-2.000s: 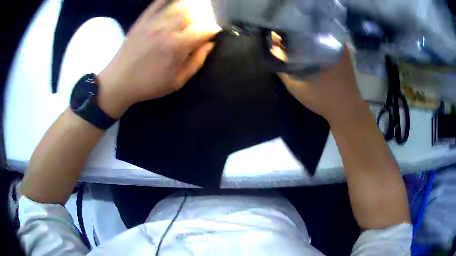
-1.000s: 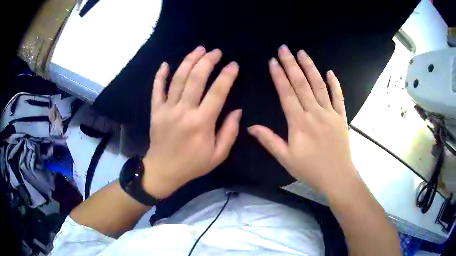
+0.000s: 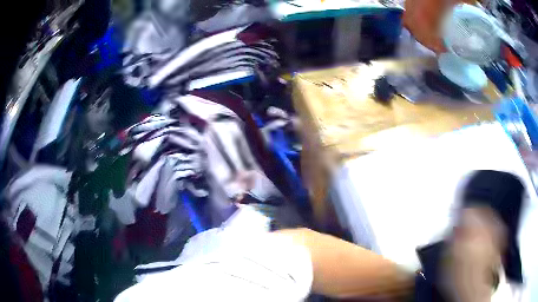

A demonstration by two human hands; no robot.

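The view is strongly blurred. My left hand [image 3: 475, 253] is at the lower right, at the end of my forearm, with a dark band at the wrist. Black fabric [image 3: 492, 189] shows beyond its fingers and along its right side, over the white tabletop [image 3: 395, 183]. The blur hides whether the fingers grip the fabric or lie on it. The rest of the fabric is not in view. My right hand is out of the picture.
A tape-covered cardboard box [image 3: 348, 112] stands beyond the table, with dark items [image 3: 386, 88] on top and a small pale fan [image 3: 472, 35] at its far right. Layered heaps of cut pieces [image 3: 218, 59] lie left of the box; more striped pieces [image 3: 165, 138] lie nearer.
The view has swung left, away from the sewing machine. My hands were spread flat on the black fabric; now my left hand is at the lower right and my right hand has left the picture.
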